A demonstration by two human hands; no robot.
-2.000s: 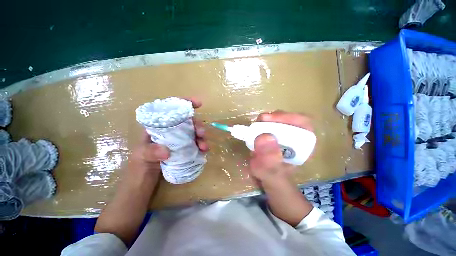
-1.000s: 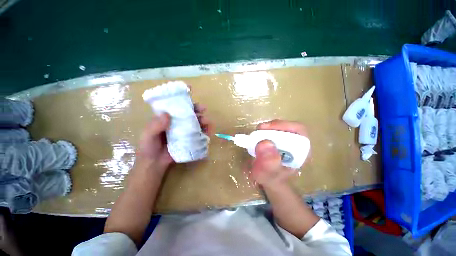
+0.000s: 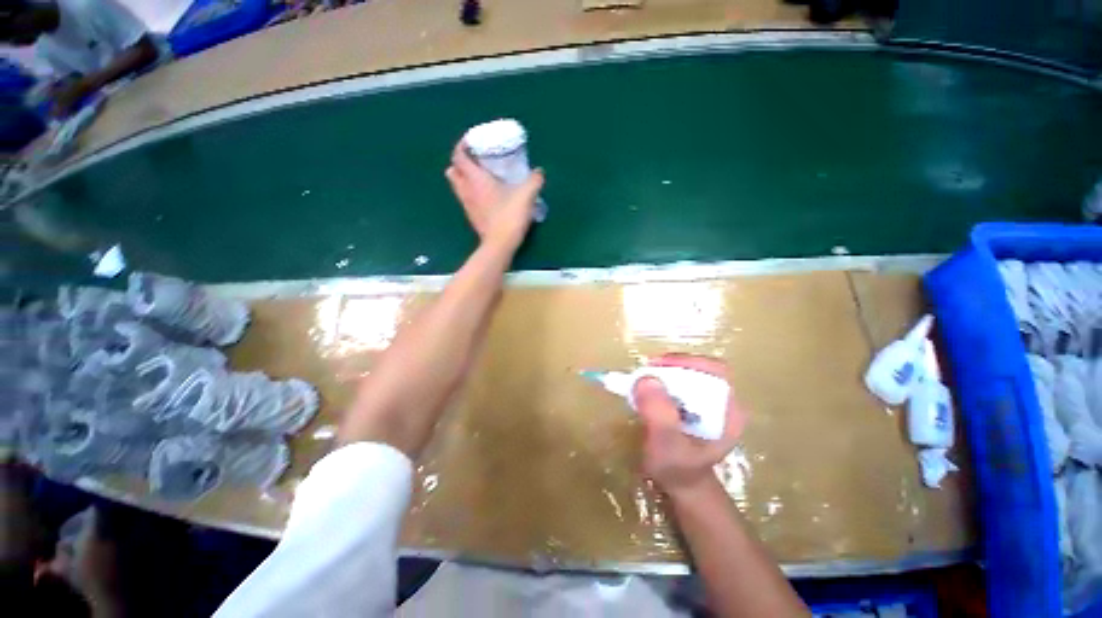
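Observation:
My left hand (image 3: 493, 199) is stretched forward over the dark green conveyor belt (image 3: 725, 157) and grips a grey-white hollow casting (image 3: 500, 147), its beaded rim facing up. Whether the casting touches the belt I cannot tell. My right hand (image 3: 677, 435) holds a white glue bottle (image 3: 701, 401) above the tan bench (image 3: 544, 423), its teal tip pointing left.
Grey-white castings (image 3: 230, 398) are piled at the left. Two spare glue bottles (image 3: 928, 410) lie beside the large blue crate (image 3: 1001, 447), which holds more castings. A white scrap (image 3: 110, 261) lies on the belt's left part. A person (image 3: 103, 48) is across the belt at top left.
My left hand has moved the casting forward from over the bench to over the belt. My right hand still holds the glue bottle. The view has tilted up, showing the far bench.

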